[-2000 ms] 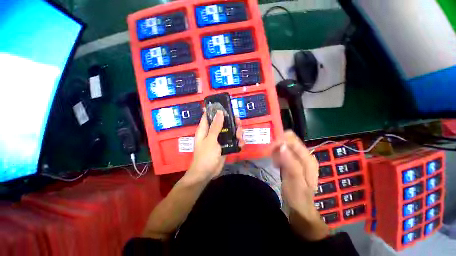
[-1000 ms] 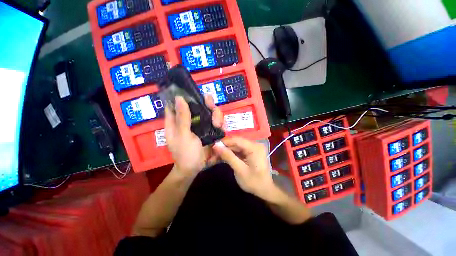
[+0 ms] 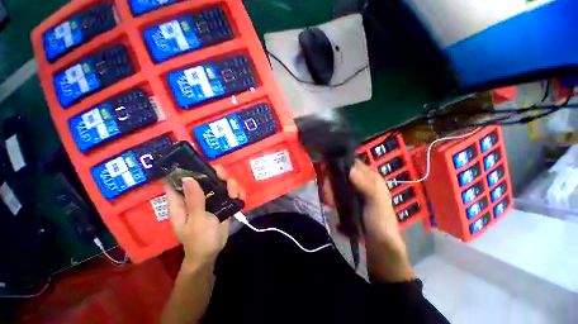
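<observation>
My left hand (image 3: pixel 201 221) holds a black handset (image 3: pixel 201 180) over the lower part of the red-orange phone tray (image 3: pixel 117 218). The white USB data cable (image 3: pixel 279 234) has its plug at the handset's lower end. My right hand (image 3: pixel 379 218) grips the handle of the black barcode scanner (image 3: pixel 336 145), right of the tray; the scanner head is blurred. Face-up handsets with blue screens fill the tray's upper pockets. A white barcode label (image 3: pixel 270 164) lies in the bottom right pocket, and another (image 3: pixel 161 208) shows partly in the bottom left pocket.
A black mouse (image 3: pixel 316 56) sits on a whitish pad (image 3: pixel 355 69). A monitor (image 3: pixel 507 38) stands at upper right. Filled tray stacks (image 3: pixel 453 209) are at lower right. Loose black handsets (image 3: pixel 11 142) lie at left, beside another white cable (image 3: pixel 111 254). Black cables run at right.
The data cable's plug is now visible at the handset's end. My right hand has left the handset and taken hold of the scanner, lifting it off the bench. The view has shifted right.
</observation>
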